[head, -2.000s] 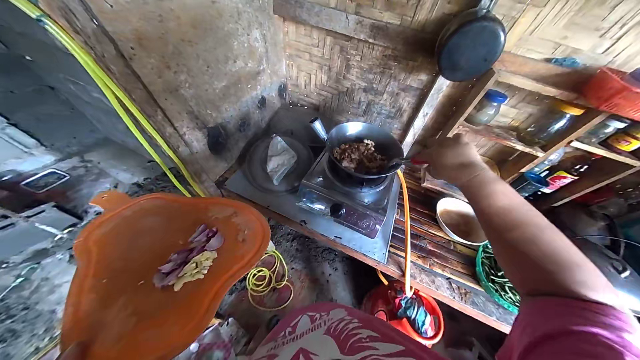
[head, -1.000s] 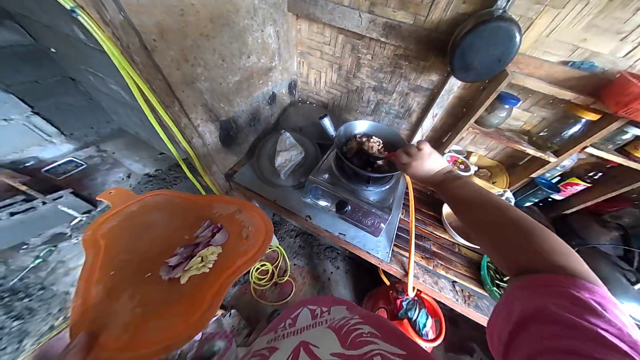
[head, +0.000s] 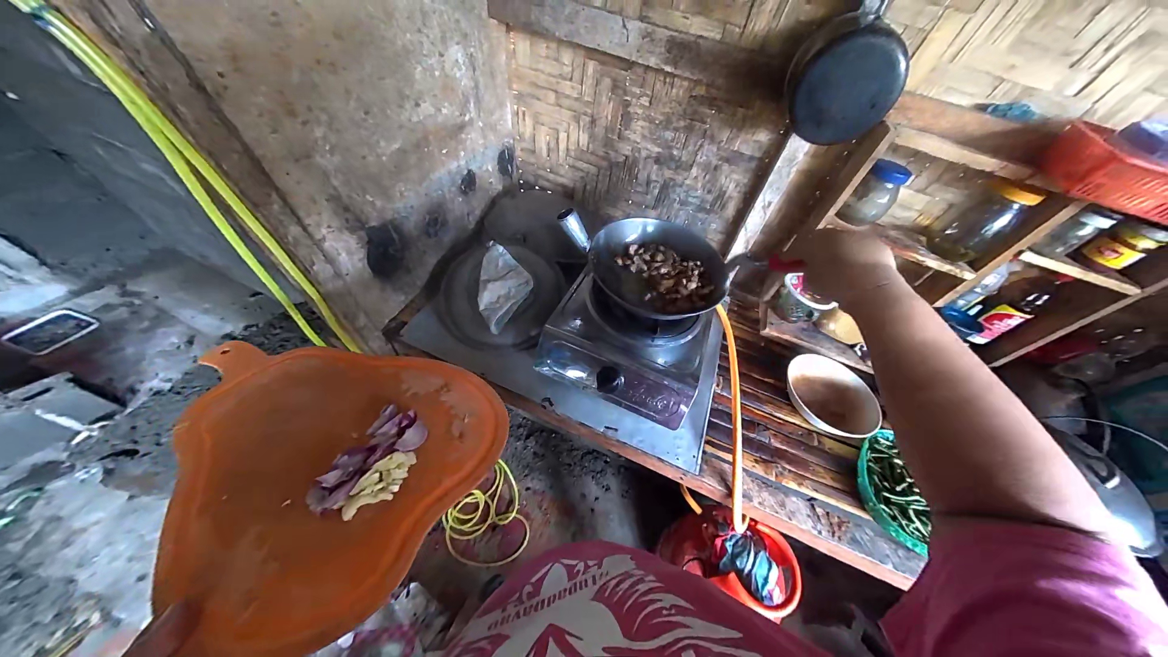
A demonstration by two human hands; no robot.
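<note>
My left hand (head: 166,631), partly cut off at the lower left, grips the edge of an orange plastic cutting board (head: 265,529). Sliced red onion (head: 370,453) and chopped garlic (head: 379,485) lie together on the board. My right hand (head: 835,260) is closed around the red handle of a turner (head: 753,262), whose far end reaches the right rim of a wok (head: 607,265). Browned pieces of food (head: 671,276) lie in the wok, which rests on a single-burner gas stove (head: 630,365).
A white bowl (head: 835,397) and a green basket of green beans (head: 894,488) stand right of the stove. An orange gas hose (head: 733,411) runs down past a red bucket (head: 789,584). Jars (head: 874,193) fill wooden shelves; a pan (head: 849,82) hangs above. A plastic bag (head: 504,287) lies left.
My right hand has moved away from the wok's middle to the right, still holding the turner. The board stays in my left hand with the onion and garlic on it.
</note>
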